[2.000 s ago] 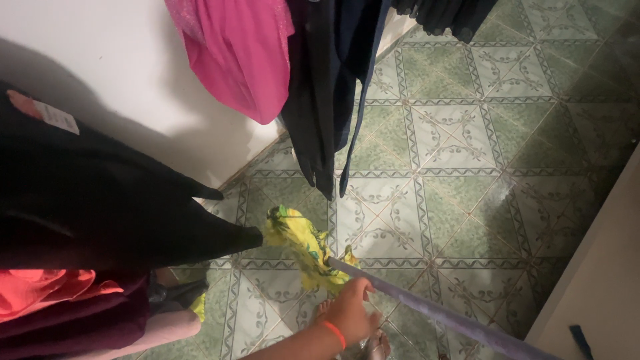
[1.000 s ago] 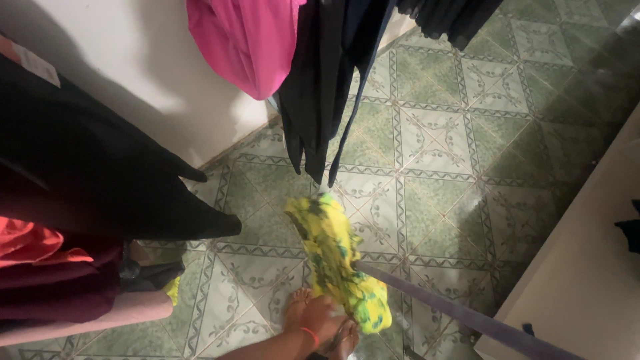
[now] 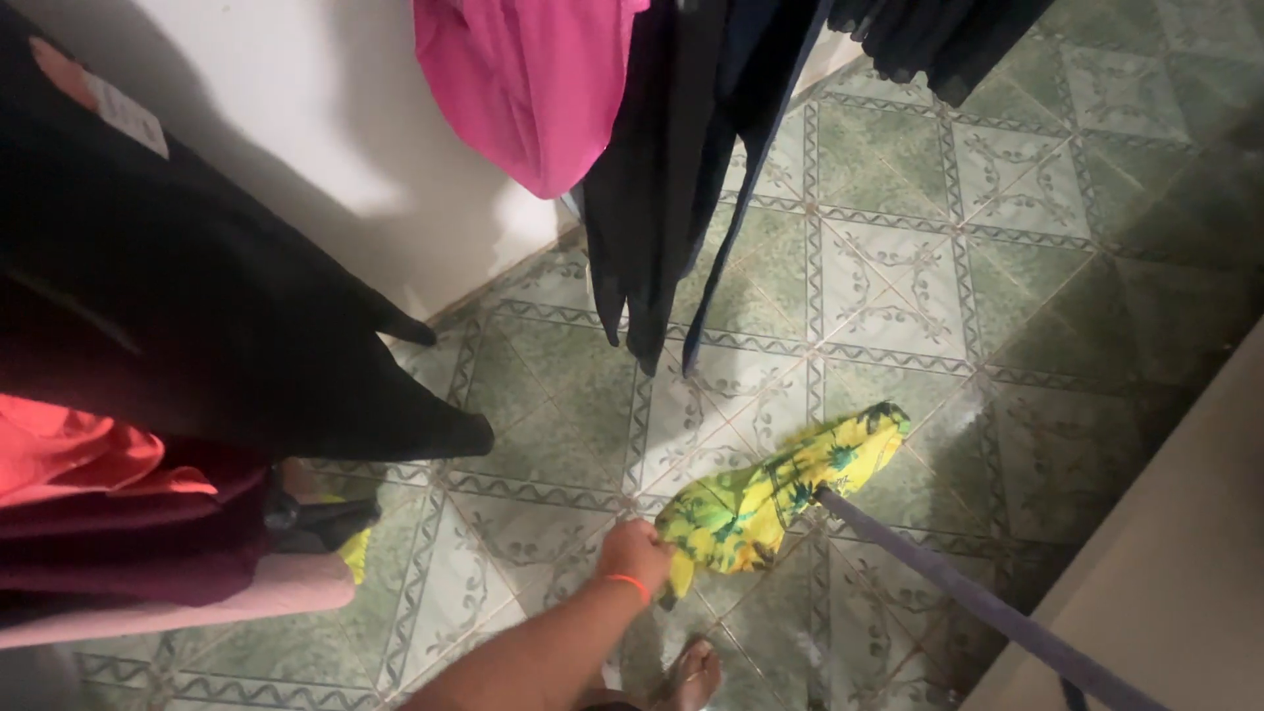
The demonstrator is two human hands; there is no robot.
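My left hand [image 3: 637,555], with an orange band at the wrist, grips the near left end of a yellow patterned cloth [image 3: 755,509]. Green and dark blue figures cover the cloth, which lies stretched over the lower end of a purple-grey pole [image 3: 948,578]. That pole slants down to the right and runs out of view at the bottom edge. What carries the cloth below, at the pole's tip, is hidden. My right hand is not in view.
Black garments [image 3: 197,296] hang at the left above red [image 3: 69,454] and maroon cloth. A pink garment [image 3: 533,89] and dark ones [image 3: 642,197] hang at the top. A bare foot [image 3: 696,673] stands on the tiled floor [image 3: 889,286]. A pale panel [image 3: 1136,533] edges the right.
The cloth and pole tip have swung to the right, and the cloth now stretches up to the right. My left hand, beside the feet a second ago, has moved up to the cloth's left end.
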